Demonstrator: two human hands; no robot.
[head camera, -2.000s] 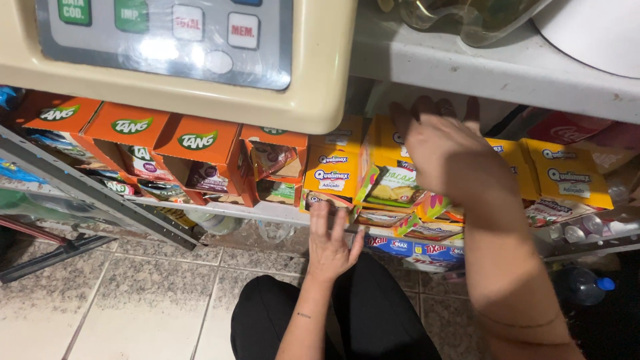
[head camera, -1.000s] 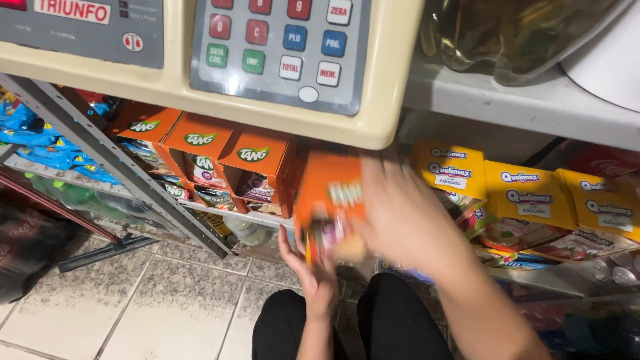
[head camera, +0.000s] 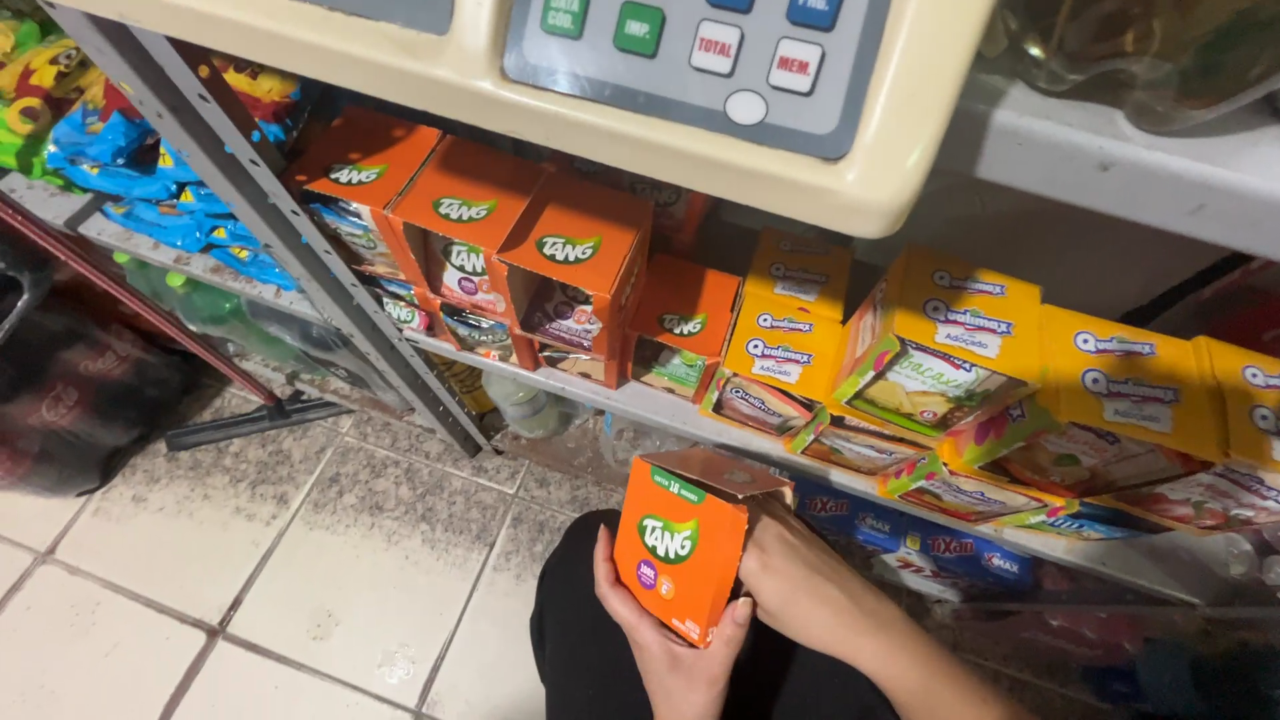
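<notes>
My left hand (head camera: 675, 640) grips an orange Tang drink-mix box (head camera: 672, 560) from below, over my knees, with the thumb on its front edge. My right hand (head camera: 790, 565) reaches into the open side of that box; its fingers are hidden inside, so what they touch cannot be seen. Behind, on the metal shelf (head camera: 600, 395), stand orange Tang boxes (head camera: 465, 215), some stacked, with a single lower one (head camera: 685, 320) at the right end of the group. Yellow Qualimax boxes (head camera: 975, 310) stand farther right, one raised on others.
A cream scale (head camera: 720, 140) overhangs the shelf. A perforated metal upright (head camera: 290, 230) parts the boxes from blue snack packets (head camera: 180, 190). Tixan packs (head camera: 930, 545) lie below. A squeegee (head camera: 255, 420) rests on the tiled floor (head camera: 270, 560), beside dark bottles (head camera: 80, 390) in plastic.
One second ago both hands were at a Tang box by the shelf; the box is now over my knees, with my right hand inside. Two seconds ago my hands were at the yellow boxes.
</notes>
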